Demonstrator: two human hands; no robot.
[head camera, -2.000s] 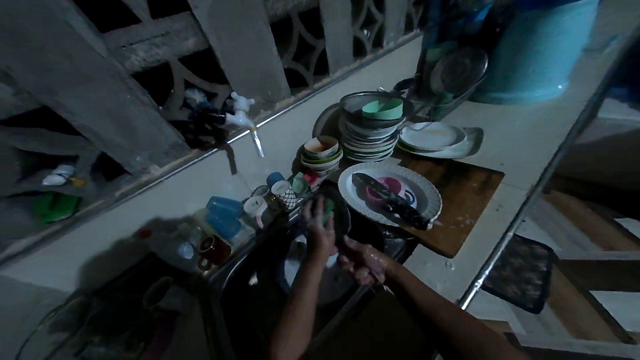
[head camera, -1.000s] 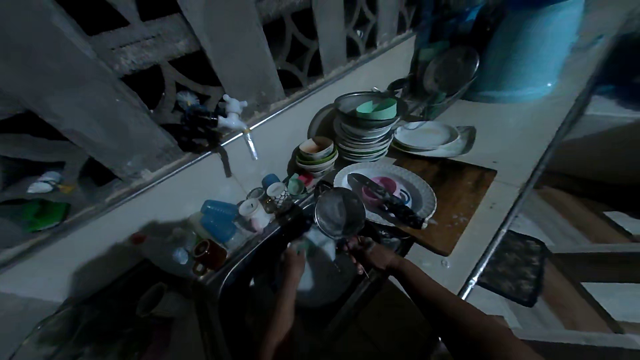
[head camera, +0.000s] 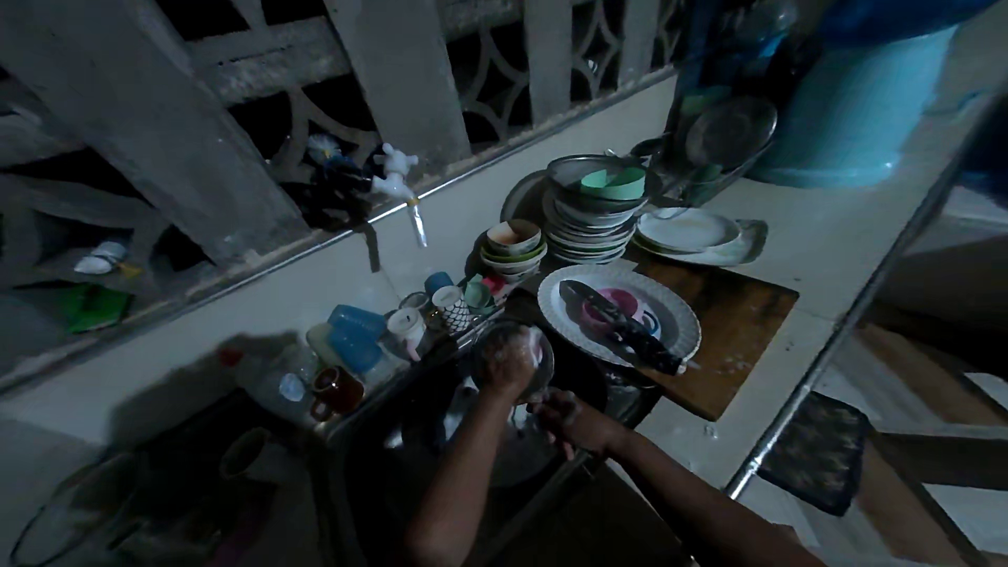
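Observation:
Over a dark sink (head camera: 370, 472), my right hand (head camera: 563, 417) grips the handle of a round strainer or small pan (head camera: 543, 378); which of the two is hard to tell. My left hand (head camera: 510, 362) lies inside its bowl, with something pale and sudsy at the fingers, perhaps a sponge. Below both hands a large round metal vessel (head camera: 512, 461) sits in the sink, partly hidden by my left forearm. Right of the hands, a white scalloped plate (head camera: 685, 323) holds a pink cup (head camera: 610, 307) and a dark-handled knife (head camera: 622, 327).
A wooden board (head camera: 740, 339) lies under the plate. Behind stand stacked plates (head camera: 587, 236), bowls (head camera: 513, 240) and white dishes (head camera: 689, 230). Cups (head camera: 405, 323), blue tumblers (head camera: 356, 339) and a brown mug (head camera: 337, 391) line the sink's back edge. A tap (head camera: 394, 181) juts from the wall.
One second ago my left hand was lower, by the large vessel; now it is up inside the strainer or pan. My right hand keeps hold of the handle.

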